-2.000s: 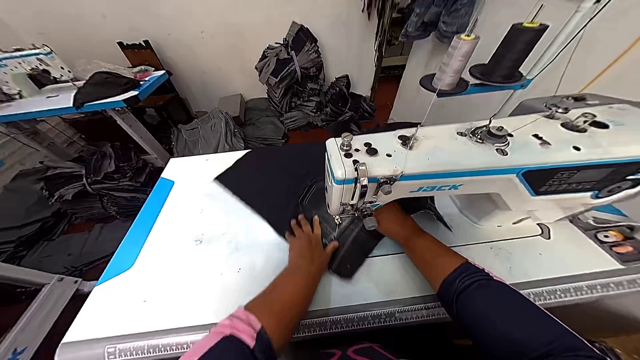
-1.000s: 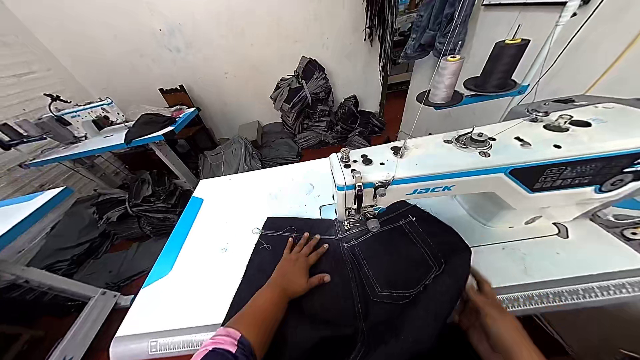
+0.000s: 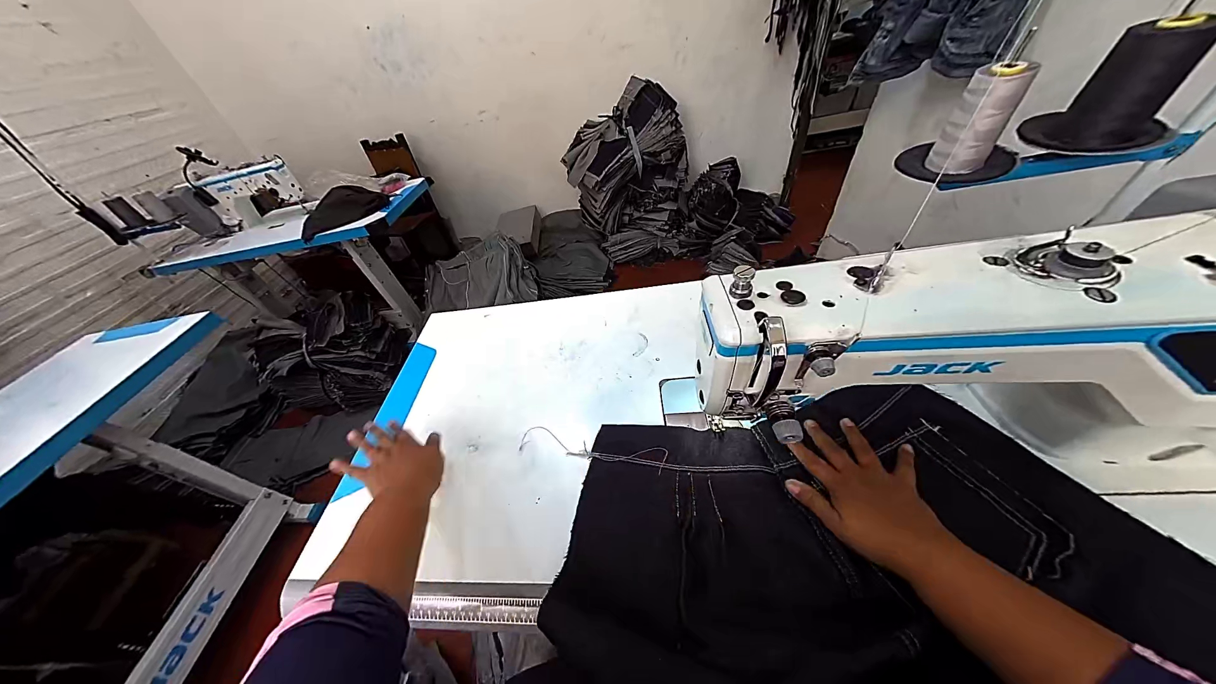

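Note:
A dark denim garment piece (image 3: pixel 684 541) with pale double stitching lies on the white table of a Jack sewing machine (image 3: pixel 950 323). Its upper edge is at the needle and presser foot area, and a loose thread trails from the left end of a seam. My right hand (image 3: pixel 864 494) rests flat on the denim with fingers spread, just right of and below the machine's needle end. My left hand (image 3: pixel 394 465) is off the cloth, fingers apart, above the blue-edged left side of the table. The stitched pocket outline (image 3: pixel 997 503) shows right of my right hand.
Thread cones, one pale (image 3: pixel 978 119) and one black (image 3: pixel 1130 85), stand on the rack at upper right. Bundled dark cloth (image 3: pixel 632 161) is piled by the wall. Another machine table (image 3: pixel 275 233) stands at back left, and a white table corner (image 3: pixel 95 380) juts in at left.
My left hand has left the denim and moved left over the table. My right hand has come from the cloth's right edge to lie on top of it near the needle.

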